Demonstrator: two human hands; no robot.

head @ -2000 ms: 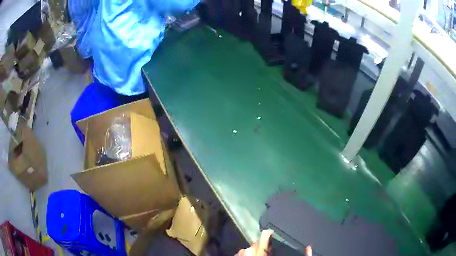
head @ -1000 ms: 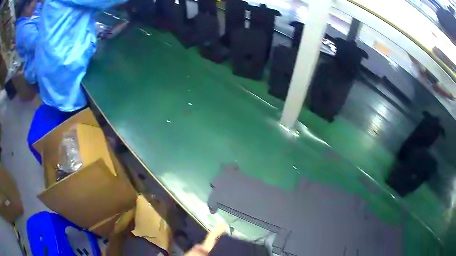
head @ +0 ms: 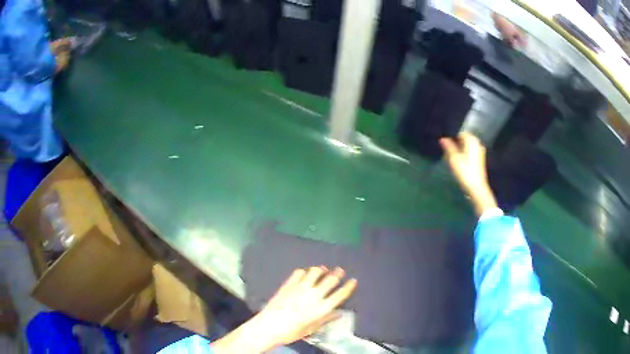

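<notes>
Grey-black die-cut blanks (head: 407, 276) lie flat and overlapping on the green table in front of me. My left hand (head: 307, 304) rests palm down on their near left part, fingers spread, beside a small pale gap that looks like part of a cut-out. My right hand (head: 468, 162) is stretched toward the far side, fingers apart, at the lower right edge of an upright folded black piece (head: 435, 114). It does not appear to grip it; whether the fingertips touch it is unclear. Another folded piece (head: 521, 166) stands to the right of that hand.
More folded pieces (head: 304, 55) line the far side beside a white post (head: 351, 76). Small pale scraps lie on the green table (head: 228, 166). A co-worker in blue (head: 24, 83) is at far left. An open carton (head: 90, 269) and a blue stool (head: 52, 335) are at lower left.
The view has swung right. Both my hands have come fully into view, the right one extended to the far side. A folded piece now stands where a gap showed between pieces.
</notes>
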